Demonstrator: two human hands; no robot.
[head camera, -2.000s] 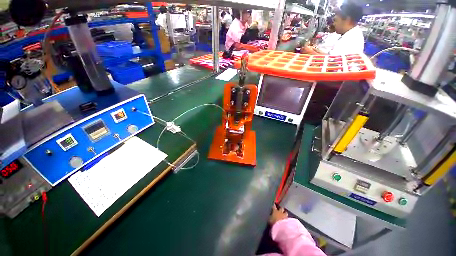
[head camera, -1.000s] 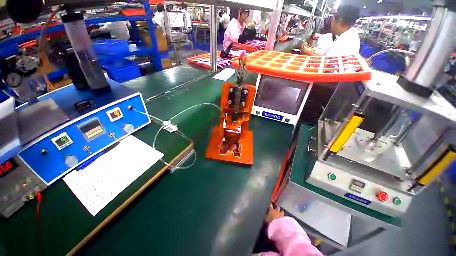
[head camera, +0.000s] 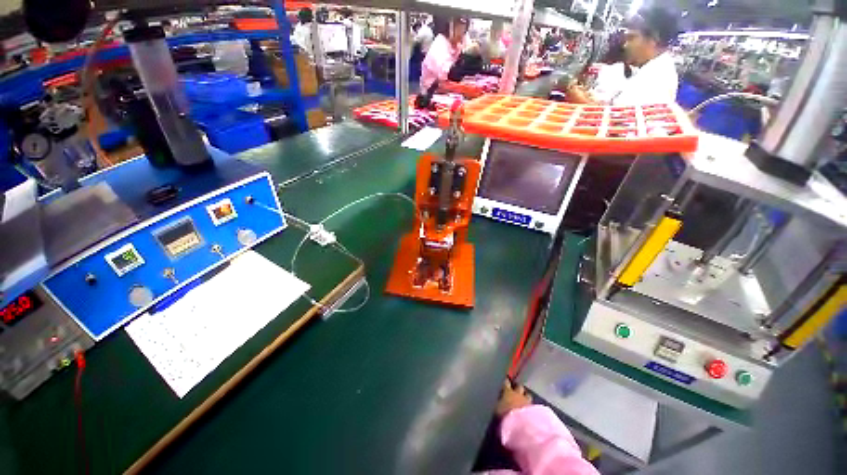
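The orange toggle-clamp fixture (head camera: 442, 232) stands upright on the green bench mat in front of me, with dark metal clamp parts on its upright. My right hand (head camera: 512, 398), in a pink sleeve, rests at the bench's right edge at the bottom of the view. Its fingers are small and partly hidden, so I cannot tell whether it grips anything. My left hand is not in the picture. A thin clear air tube with a whitish fitting (head camera: 321, 236) loops from the blue control box (head camera: 176, 243) towards the fixture.
A white record sheet (head camera: 215, 320) lies before the blue box, by a brown-edged board. The power supply (head camera: 37, 343) is at far left. A monitor (head camera: 527, 182) stands behind the fixture, below an orange tray (head camera: 576, 139). A white press (head camera: 669, 345) is at right. People sit beyond.
The view shifts slightly left and back again. My right hand stays at the bench edge. The fixture and other equipment have not moved.
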